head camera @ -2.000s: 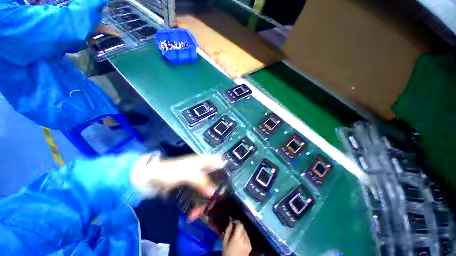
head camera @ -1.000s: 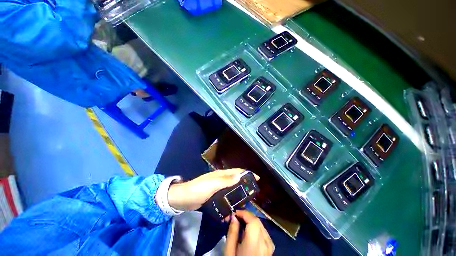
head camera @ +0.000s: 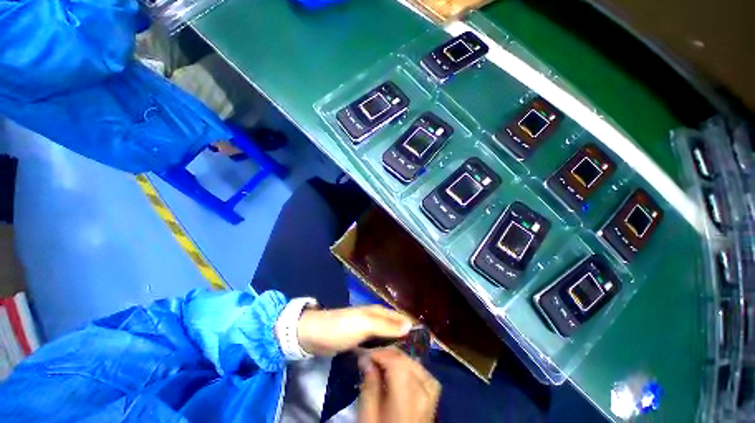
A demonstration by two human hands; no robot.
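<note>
My left hand (head camera: pixel 348 328) is at the lower middle, shut on a dark device housing (head camera: pixel 419 340). Only the housing's right end shows; the rest is hidden by my hands. My right hand (head camera: pixel 399 387) is just below, partly blurred, its fingers bent against the near side of the housing. Whether its fingertips pinch anything cannot be told. A clear blister tray (head camera: pixel 488 307) on the bench holds two rows of housings with pale-outlined square windows, one per pocket. The far-row units look reddish-brown, except the black one at the far end.
An open carton (head camera: pixel 414 289), dark reddish inside, is below the bench edge. Stacked trays (head camera: pixel 728 264) stand at the right. A small blue-and-white clump (head camera: pixel 636 398) lies on the green bench. A person in a blue smock (head camera: pixel 74 91) is at upper left by a blue stool (head camera: pixel 236 178).
The housing has turned in my hands, so its window face no longer shows. My right hand has moved slightly up and left, over the housing. The tray's units look unchanged.
</note>
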